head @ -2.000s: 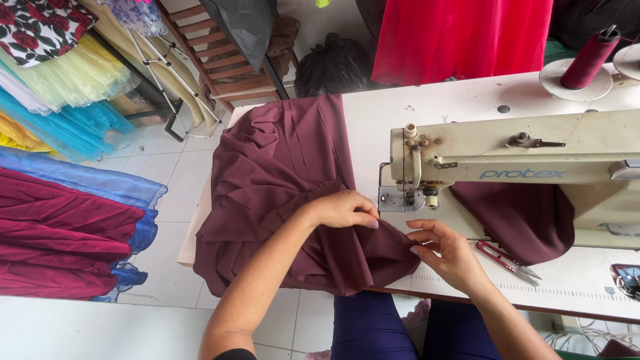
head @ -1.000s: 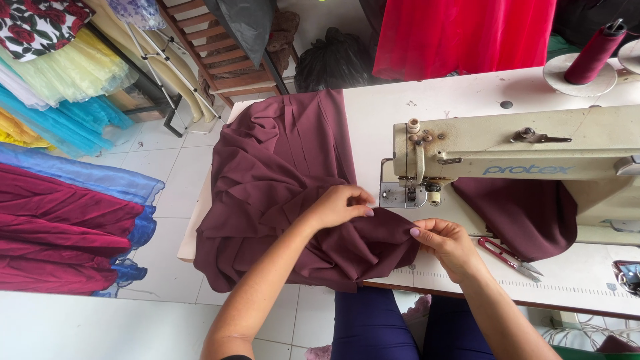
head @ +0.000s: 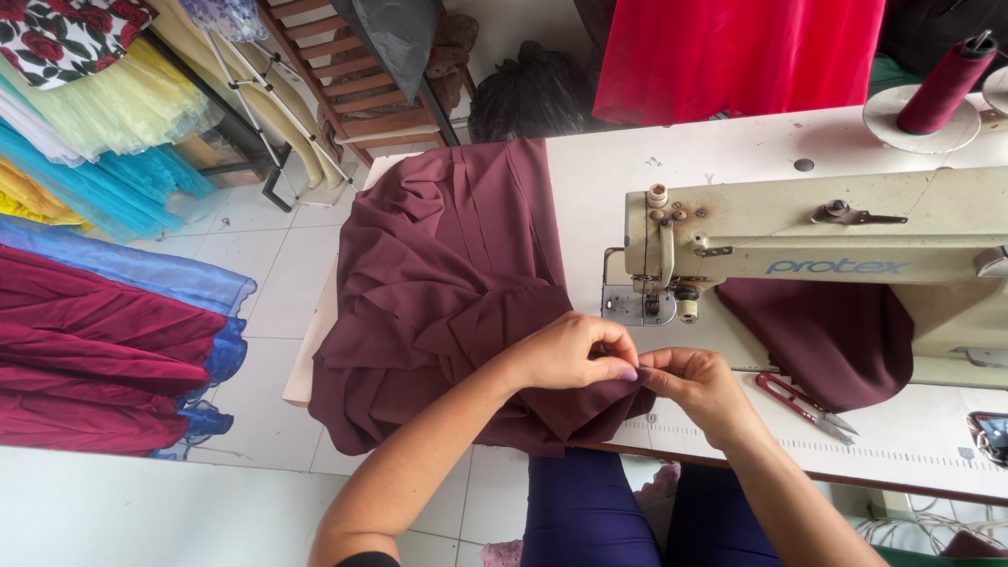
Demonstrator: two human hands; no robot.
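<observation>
A large piece of maroon fabric (head: 472, 260) lies gathered over the left end of the sewing table. My left hand (head: 583, 350) and my right hand (head: 693, 386) meet at the fabric's right edge, in front of the presser foot (head: 652, 303) of the Protex sewing machine (head: 819, 228). Both hands pinch the edge between thumb and fingertips. Another maroon fabric part (head: 827, 339) lies under the machine's arm. Red-handled thread snips (head: 803, 405) rest on the table to the right of my right hand.
A maroon thread cone (head: 945, 87) stands on a round holder at the back right. Red fabric (head: 740, 55) hangs behind the table (head: 614, 173). A wooden chair (head: 339, 71), a white tripod (head: 268, 87) and hanging dresses (head: 102, 346) are to the left.
My left hand has moved right from the fabric's middle to meet my right hand at the edge. The fabric's right corner is now drawn up between the fingertips.
</observation>
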